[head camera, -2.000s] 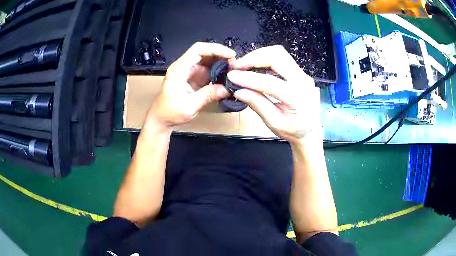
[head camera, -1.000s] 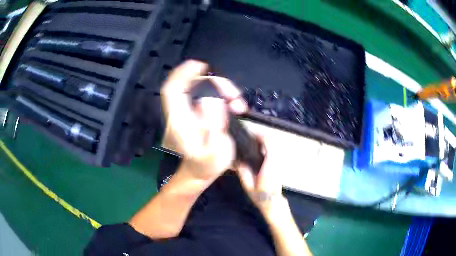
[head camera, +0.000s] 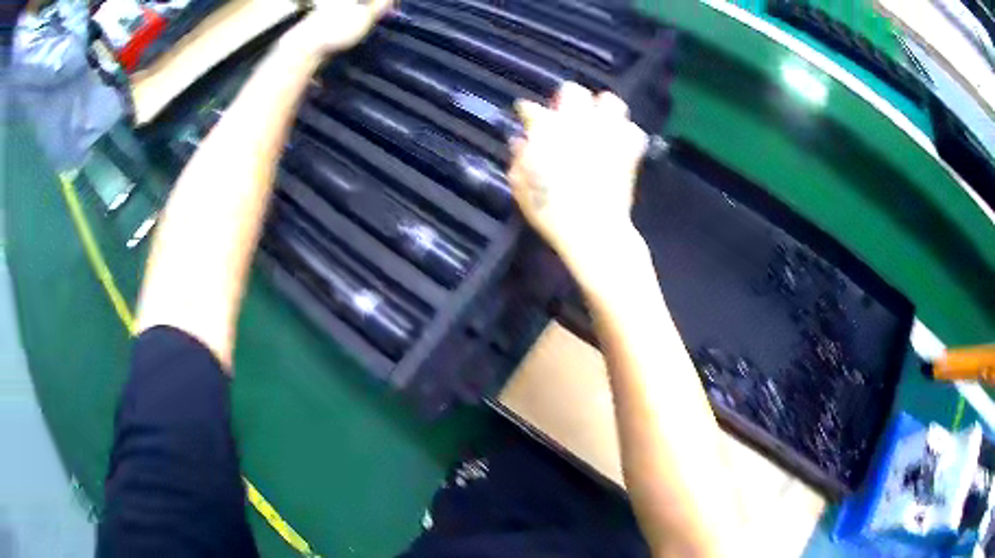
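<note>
Long glossy black tubular housings (head camera: 376, 196) with lighter marks lie in slots of the foam rack tray (head camera: 447, 311). My left hand (head camera: 347, 20) is at the rack's far left end, at the picture's top edge and partly cut off. My right hand (head camera: 578, 158) is over the rack's right end, fingers curled down with the fingertips mostly hidden. I cannot tell whether either hand grips a housing or the foam.
The black parts tray (head camera: 720, 234), with a scattered pile of small black parts (head camera: 824, 360), is right of the rack. Cardboard (head camera: 562, 387) lies before it. The orange screwdriver (head camera: 966, 364) and white-grey feeder (head camera: 927, 480) on blue are at far right. A cardboard-edged box is upper left.
The view has swung left to the rack. My hands, together around a dark piece before, are now apart over the rack. That piece is no longer visible in them.
</note>
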